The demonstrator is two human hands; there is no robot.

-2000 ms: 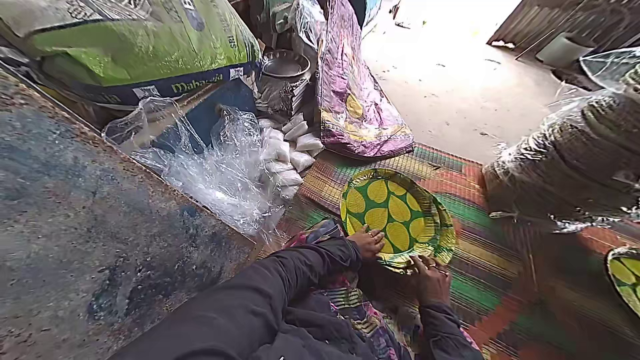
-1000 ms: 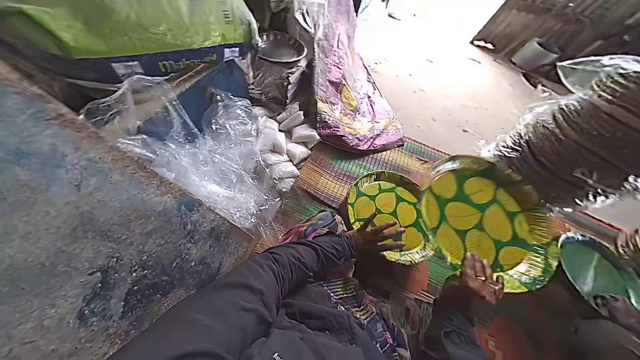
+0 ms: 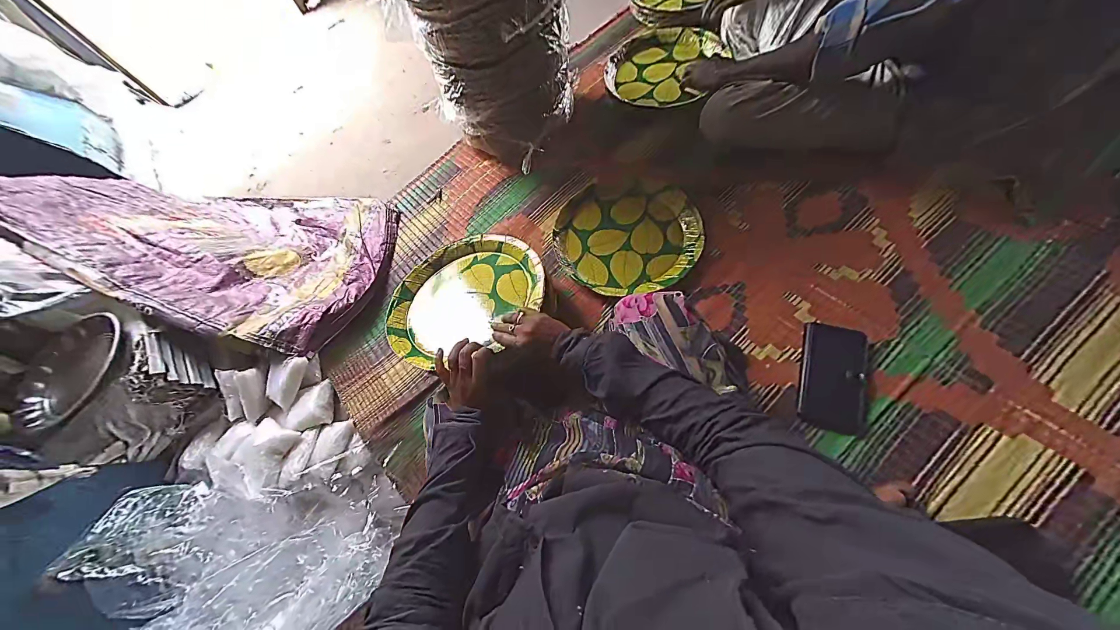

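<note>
A round plate with a green and yellow leaf pattern (image 3: 516, 284) is in front of me, with bright glare on its middle. My left hand (image 3: 464, 372) has its fingers curled over the near rim; its thumb is hidden. Beside it, my right hand (image 3: 529, 328), with a ring on one finger, reaches over the near right rim, fingertips bent together on the plate. Whether they pinch anything is unclear. To the right, a second leaf-patterned plate (image 3: 628, 236) lies on the woven mat, untouched by either hand; whether it is one plate or a stack is unclear.
Another person's hand (image 3: 707, 74) touches a leaf-patterned plate (image 3: 652, 70) at the top. A plastic-wrapped bundle (image 3: 503, 70) stands nearby. At left are a purple sack (image 3: 297, 254), small white packets (image 3: 289, 437), clear plastic (image 3: 254, 542) and a metal bowl (image 3: 74, 376). A dark phone-like object (image 3: 833, 378) lies right.
The view has turned far round. My left hand, spread over a plate one second ago, now has curled fingers at the rim. My right hand has moved from the right-hand plate to the one at my left hand.
</note>
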